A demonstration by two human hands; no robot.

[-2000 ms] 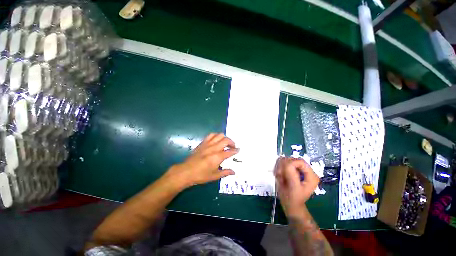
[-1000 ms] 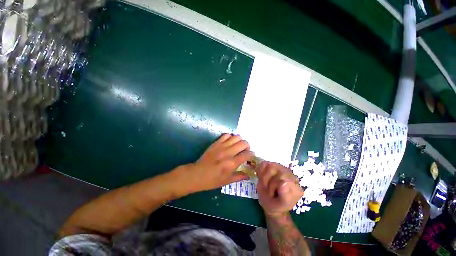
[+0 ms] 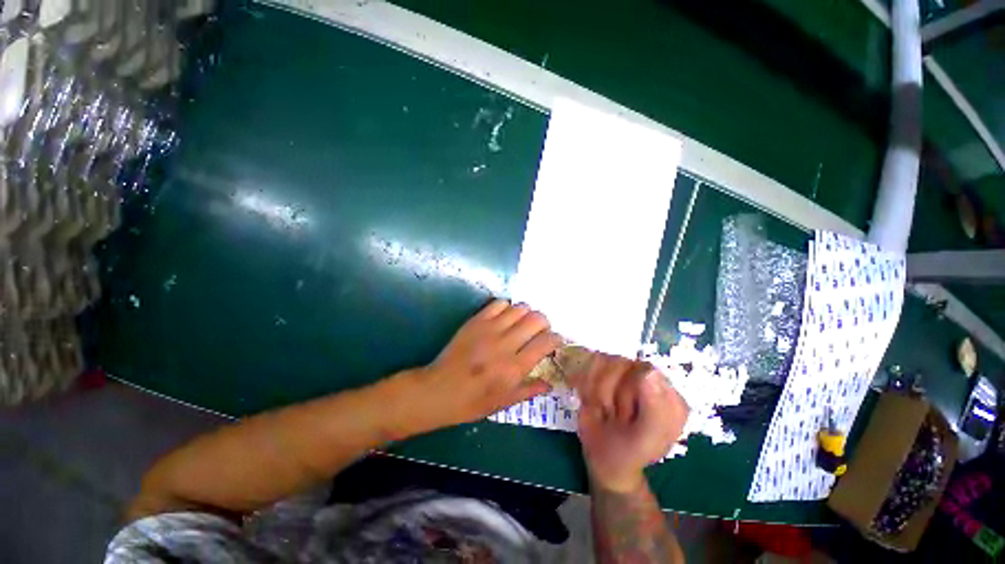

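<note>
My left hand (image 3: 496,358) holds a cream housing (image 3: 549,370), mostly hidden between the fingers, over the near end of the plain white sheet (image 3: 601,220). My right hand (image 3: 628,413) is curled with its fingertips at the right side of the housing. It is slightly blurred, and I cannot tell whether it grips a small part or tool. Blue print shows on the sheet's near end under the hands. A loose pile of tiny white pieces (image 3: 711,388) lies just right of my right hand.
Stacked clear blister trays (image 3: 50,220) stand at left. Bubble wrap (image 3: 747,292), a blue-marked sheet (image 3: 843,331), a yellow and black tool (image 3: 832,449) and a cardboard box (image 3: 876,474) of small dark parts lie at right. A pale rail (image 3: 738,182) borders the bench's far side.
Since two seconds ago my hands have come together, and a housing now shows between them. Over the last second my right hand has shifted slightly right. The camera view has turned.
</note>
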